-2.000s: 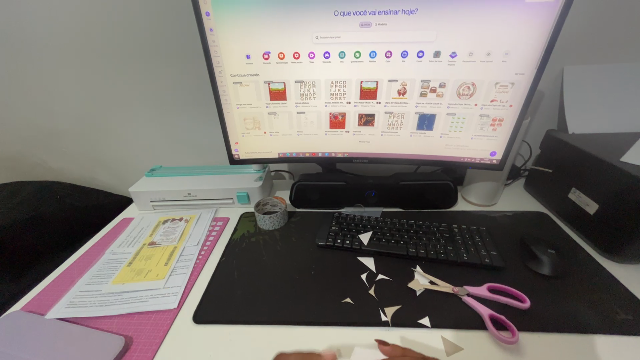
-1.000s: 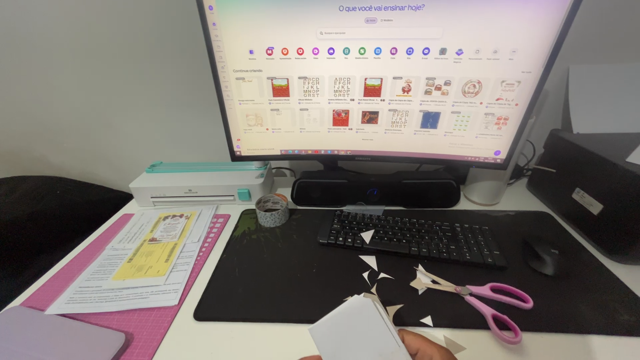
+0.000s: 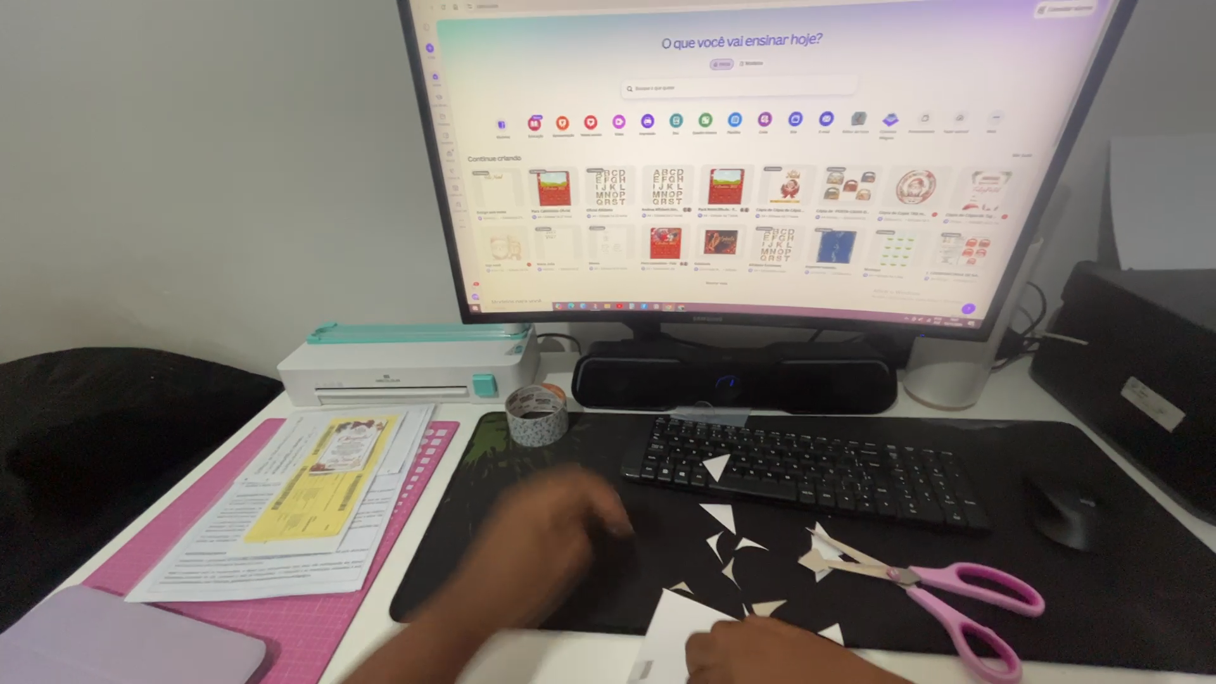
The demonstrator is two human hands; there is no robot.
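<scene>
Blurred by motion, my left hand point(image 3: 556, 532) hangs over the left part of the black desk mat point(image 3: 456, 579), with nothing visible in it. My right hand point(image 3: 750, 651) is closed on white card pieces point(image 3: 670, 627) at the mat's front edge. Small white paper offcuts point(image 3: 719, 516) lie scattered on the mat, and one rests on the black keyboard point(image 3: 817, 465). Pink-handled scissors point(image 3: 902, 575) lie with parted blades on the mat, right of the offcuts, with scraps by the blade tips. A roll of patterned tape point(image 3: 537, 418) stands at the mat's back left corner.
A monitor point(image 3: 712, 318) stands behind a black soundbar point(image 3: 731, 380). A white and teal laminator point(image 3: 408, 366) is at the back left. Papers point(image 3: 199, 560) cover part of a pink cutting mat point(image 3: 408, 541). A mouse point(image 3: 1064, 513) and a black machine point(image 3: 1121, 380) are at right.
A second ago the white card stack was held up near the mat's front edge; now it is lower and further right. My left hand has come into view over the mat.
</scene>
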